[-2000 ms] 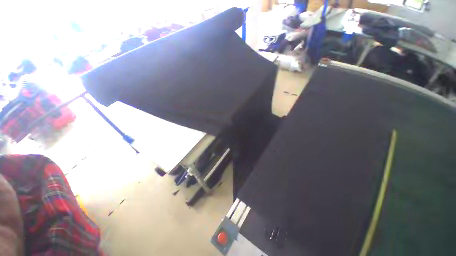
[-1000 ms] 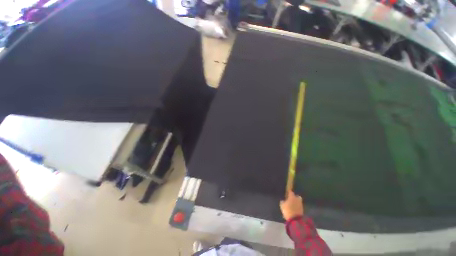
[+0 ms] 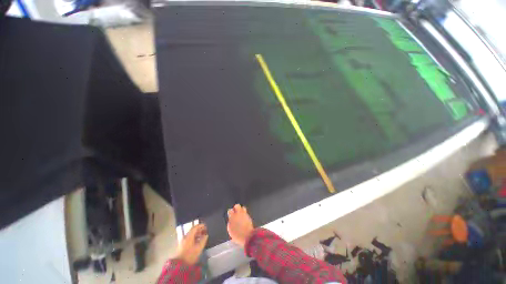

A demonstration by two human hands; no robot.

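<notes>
Black cloth [image 3: 211, 127] covers the cutting table up to its left end. A long wooden strip [image 3: 294, 121] lies slantwise on it, yellow under the projected light, touched by neither hand. My left hand [image 3: 193, 244] is at the near left corner of the table, fingers on the cloth's edge. My right hand [image 3: 239, 224] is just right of it on the cloth's front edge, fingers bent down, with a small dark thing beside the fingertips. Whether either hand grips anything is too blurred to tell.
More black cloth [image 3: 44, 105] hangs beyond the table's left end. A pale rail [image 3: 355, 197] runs along the near side. Green projected shapes [image 3: 430, 72] show at the right, before the grey gantry [image 3: 460, 61]. Dark scraps [image 3: 369, 258] lie on the floor below.
The view has swung right and down. My right hand has let go of the wooden strip and moved left to the cloth's corner area. My left hand has come into view there.
</notes>
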